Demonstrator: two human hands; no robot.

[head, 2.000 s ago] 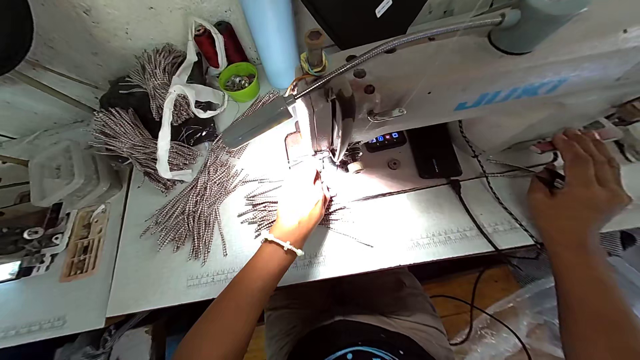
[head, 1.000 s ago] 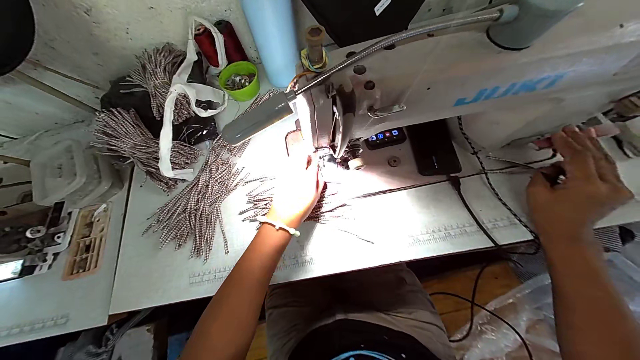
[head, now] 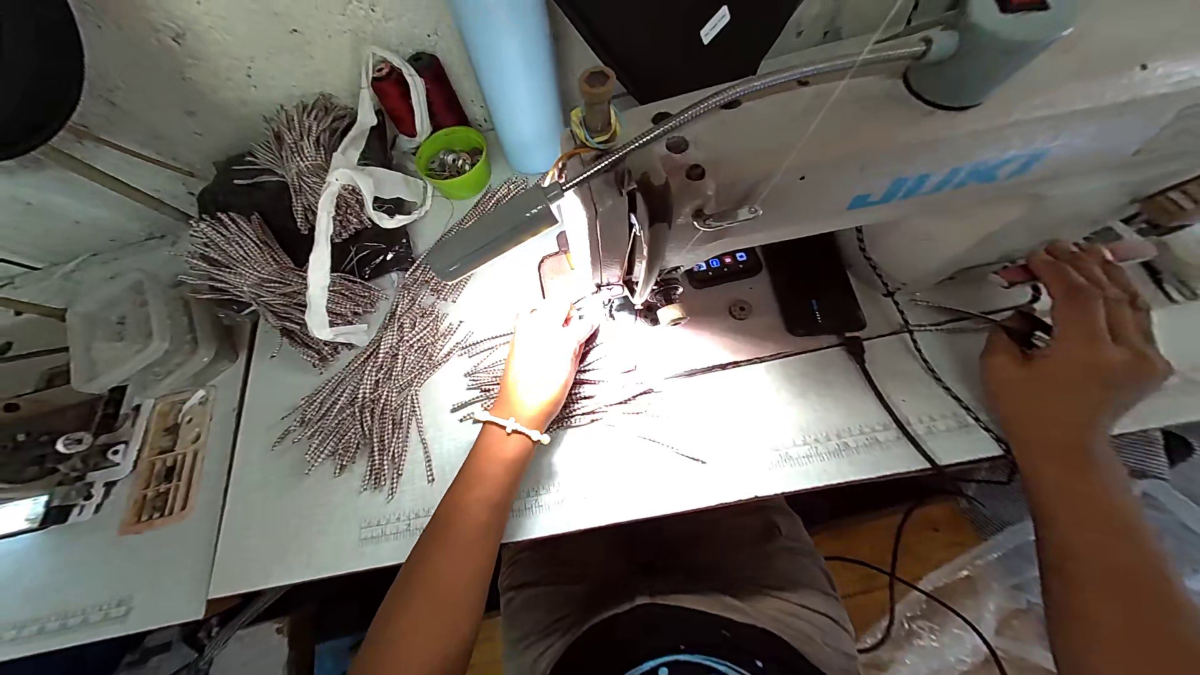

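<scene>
A Juki sewing machine (head: 844, 178) stands over the white table, its lamp (head: 492, 230) glaring on the needle area. My left hand (head: 544, 361) lies beside the presser foot, fingertips at the needle area; glare hides whether they grip anything. Beneath and around it are short checked cords (head: 600, 398). A bigger bundle of such cords (head: 375, 394) lies to its left. My right hand (head: 1078, 347) is at the machine's right end, fingers bent around the dark handle of a metal tool (head: 1027, 330), which looks like small scissors or snips.
More cord bundles (head: 248, 272), a white fabric strip (head: 323, 244), a green bowl of small metal parts (head: 453, 161) and red thread spools (head: 394, 98) are at the back left. A black power bank (head: 811, 286) with a cable lies under the machine arm. Another machine (head: 66, 441) is far left.
My left hand has stayed near the needle area, with only small shifts. My right hand remains at the machine's right end.
</scene>
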